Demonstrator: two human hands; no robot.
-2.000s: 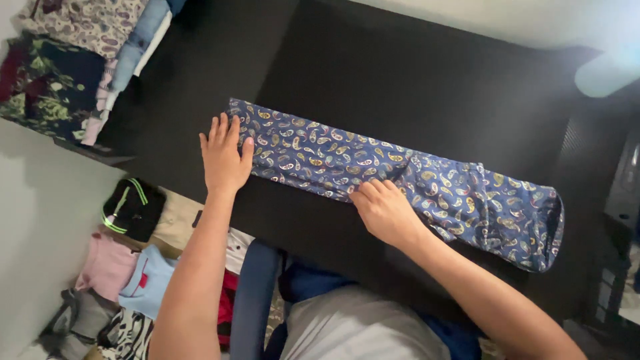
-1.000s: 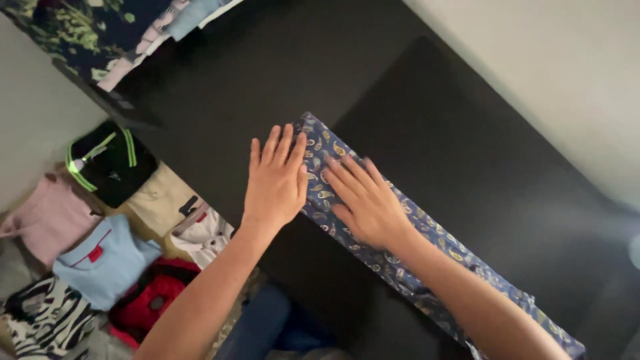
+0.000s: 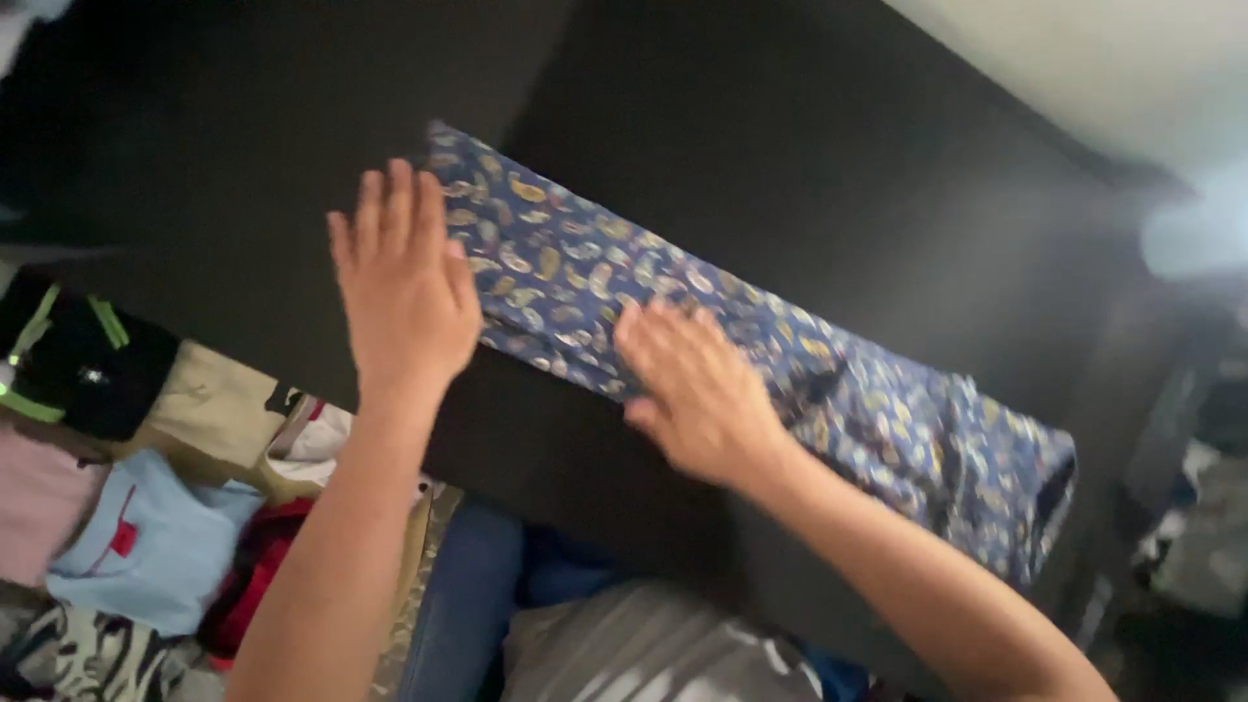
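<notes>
A navy paisley-print garment [image 3: 604,268] lies folded into a long strip across a black table [image 3: 780,117], slanting from upper left to lower right. Its right part is wrinkled, with an open edge at the far right end. My left hand [image 3: 405,283] is flat with fingers spread, at the strip's left end, its thumb side against the cloth. My right hand [image 3: 697,390] rests palm down near the middle of the strip, over its lower edge, gripping nothing. The hand is slightly blurred.
Below the table at left are folded clothes: a black item with green stripes [image 3: 88,361], a beige one [image 3: 219,405], a light blue one [image 3: 161,546], pink, red and zebra-patterned ones. A bright light [image 3: 1199,234] shines at the right edge.
My right hand has moved along the strip, away from the left end where it lay one second ago. The view has swung considerably.
</notes>
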